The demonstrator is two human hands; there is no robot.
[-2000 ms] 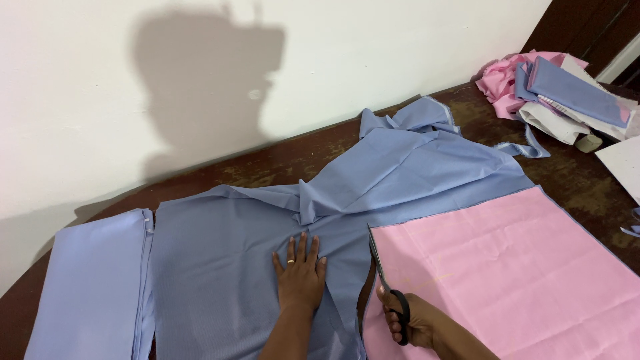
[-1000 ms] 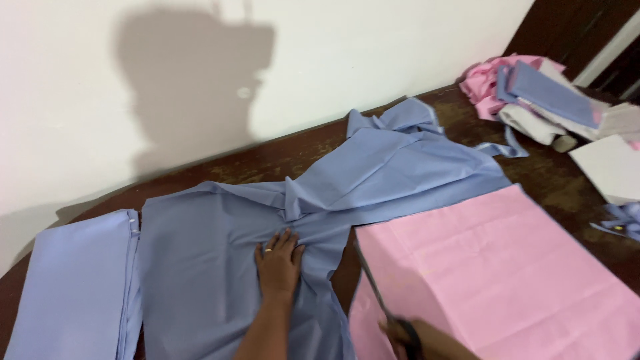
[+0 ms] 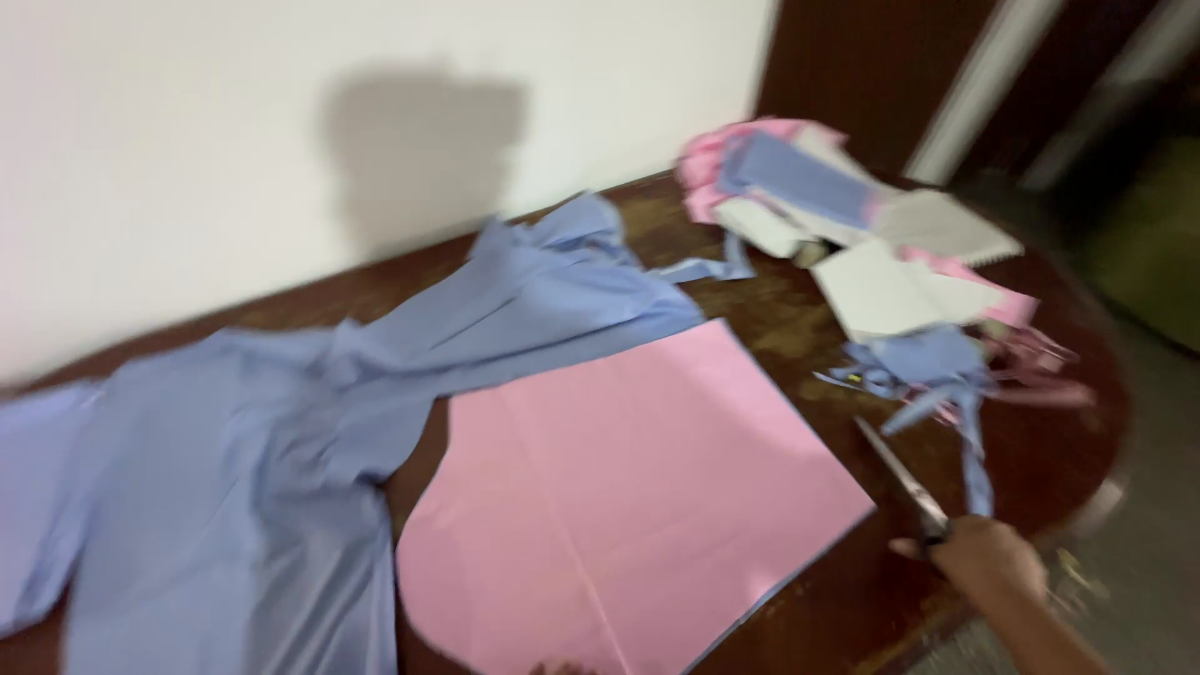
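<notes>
At the lower right my right hand grips a pair of scissors by the handle, over the dark wooden table to the right of the pink fabric. The pink fabric lies flat on blue fabric, whose edge shows along its right side. Only the fingertips of my left hand show, at the bottom edge on the pink fabric; what they do is hidden. A large rumpled blue fabric spreads over the left and behind the pink piece.
A folded light-blue fabric lies at the far left. Pink, blue and white folded fabrics are heaped at the back right. Blue and pink scraps lie in front of them on the wooden table. A white wall stands behind.
My right hand has moved with the scissors from the pink fabric's left edge to beyond its right side. My left hand has left the blue fabric. The view has swung right.
</notes>
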